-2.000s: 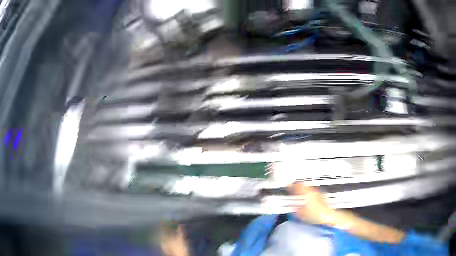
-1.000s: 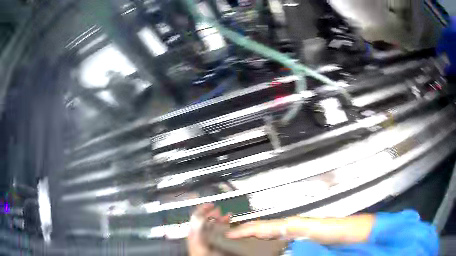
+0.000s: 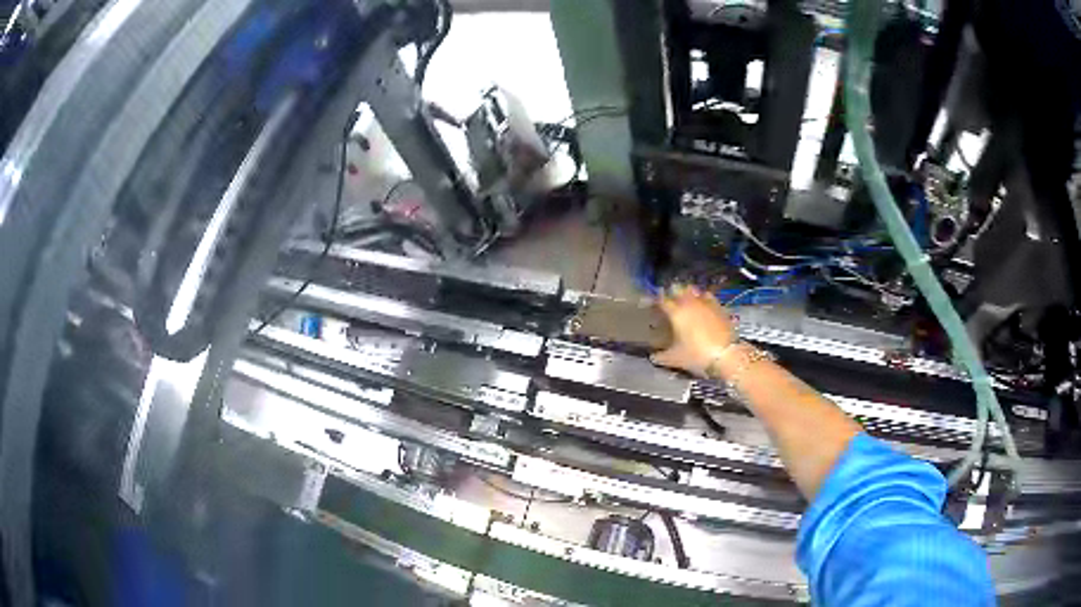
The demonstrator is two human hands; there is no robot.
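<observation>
My right hand (image 3: 697, 332) reaches far forward over the rails from the lower right, with a blue sleeve and a band at the wrist. Its thumb and fingers span the right end of a flat grey-brown carrier plate (image 3: 614, 323), which lies along the back conveyor rails (image 3: 474, 332). The fingertips are partly blurred, and the hand covers the plate's right end. My left hand is out of the picture.
Several parallel silver rails cross the view. A green strip (image 3: 569, 572) runs along the front. A pale green hose (image 3: 907, 243) hangs at right near blue tubes and wires. A metal frame (image 3: 255, 202) curves up at left. Machine units stand behind.
My right hand has moved from low in front to the back rails. My left hand, near it a second ago, has left the picture. The view has shifted and is sharper.
</observation>
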